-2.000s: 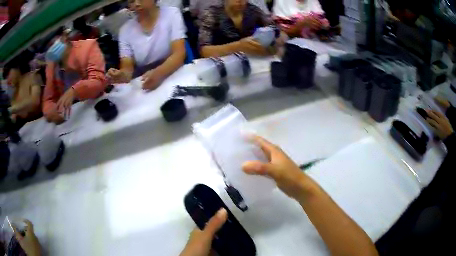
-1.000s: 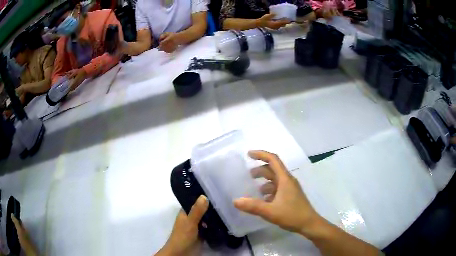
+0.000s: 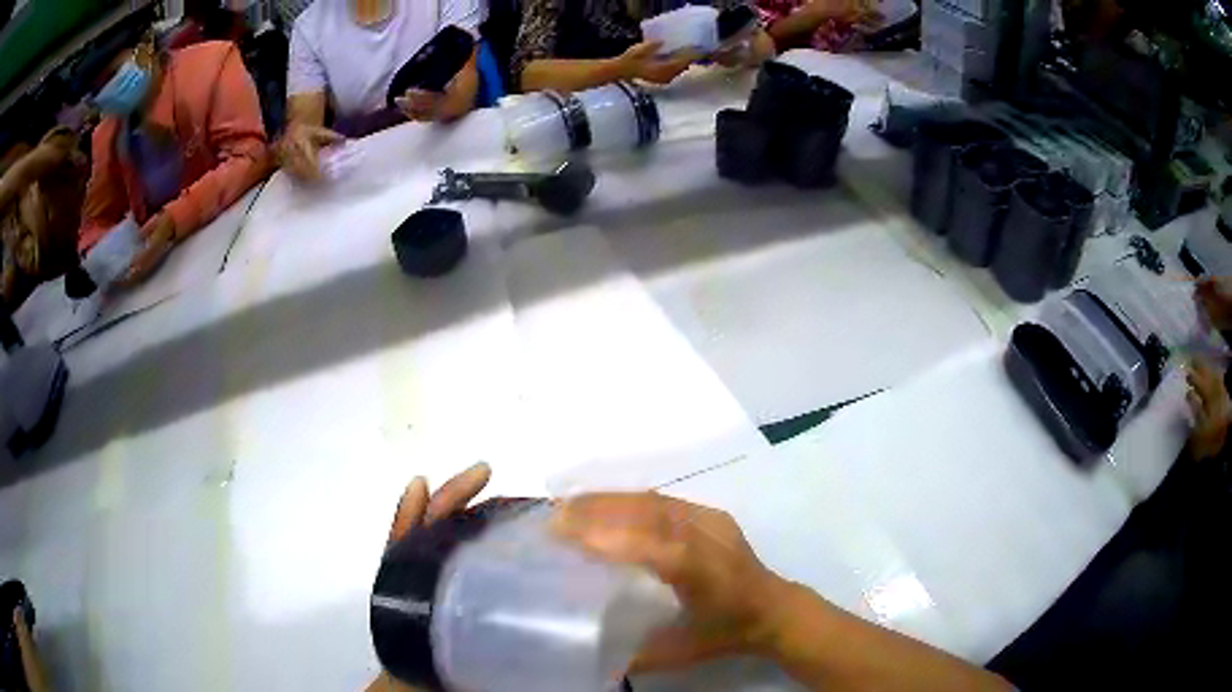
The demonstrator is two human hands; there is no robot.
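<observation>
A black oval end cap (image 3: 404, 608) and a translucent housing (image 3: 520, 615) are together, close to me at the bottom of the view. The cap is on the left end of the housing, and the unit lies sideways. My left hand (image 3: 439, 500) is behind and under the black cap, with its fingertips showing above it. My right hand (image 3: 689, 575) grips the right end of the translucent housing from above. The lower edge of the unit and most of my left hand are hidden or cut off.
A black cup (image 3: 430, 242) and a black handled piece (image 3: 520, 187) are mid-table. Clear banded cylinders (image 3: 581, 119) and dark sleeves (image 3: 786, 129) stand beyond. Joined units (image 3: 1088, 368) lie at right, beside another person's hand. Several people sit opposite. White sheets (image 3: 649, 352) show a dark green gap.
The housing was flat beside the black cap; now the cap is on its end and the unit is turned sideways and lower. A person opposite now holds up a black part.
</observation>
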